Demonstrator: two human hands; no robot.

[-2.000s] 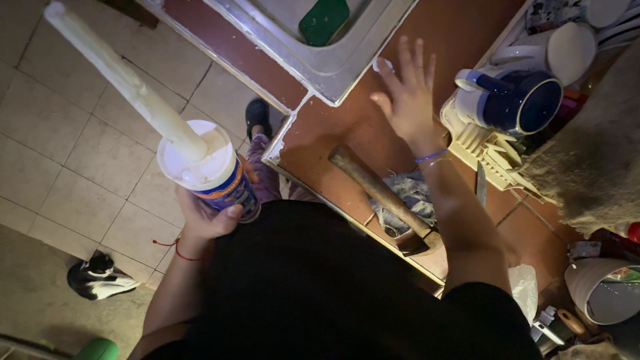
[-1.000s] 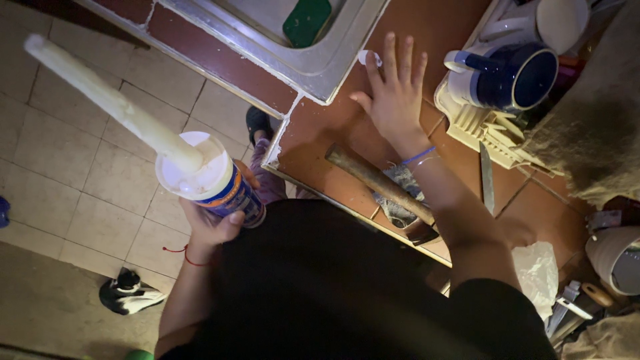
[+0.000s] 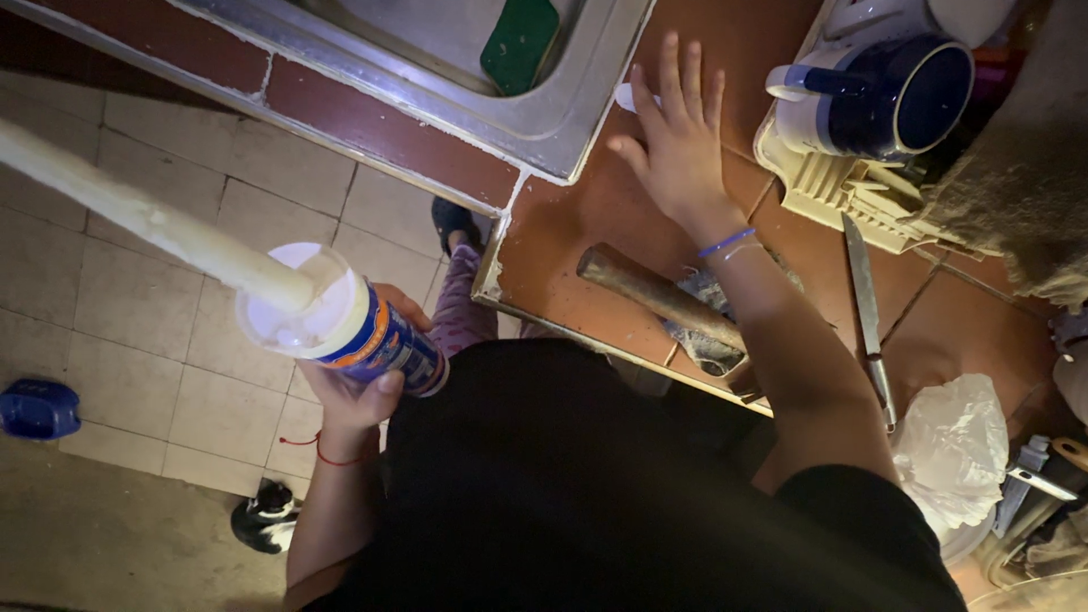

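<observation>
My left hand (image 3: 361, 391) grips a blue labelled plastic container (image 3: 395, 344) that has an open white top. Out of that top leans a long white candle (image 3: 161, 221), slanting up to the left. My right hand (image 3: 680, 140) rests with fingers spread on the brown tiled countertop (image 3: 552, 246), beside the corner of a steel sink (image 3: 544, 127). A small white piece (image 3: 626, 97) lies at its index finger. Below that forearm is a hammer with a wooden handle (image 3: 659, 293), lying over a grey rag (image 3: 710, 340); the forearm partly hides both.
A knife (image 3: 865, 297) lies right of my forearm, near a clear plastic bag (image 3: 952, 450). A blue and white mug (image 3: 875, 98) sits on a cream dish rack (image 3: 850, 204). The sink holds a green object (image 3: 520, 47). On the floor are a black and white cat (image 3: 265, 516) and a blue bowl (image 3: 40, 408).
The view has shifted, bringing the blue bowl and more of the knife into sight. My left hand keeps its hold on the container, and my right hand stays spread by the sink corner.
</observation>
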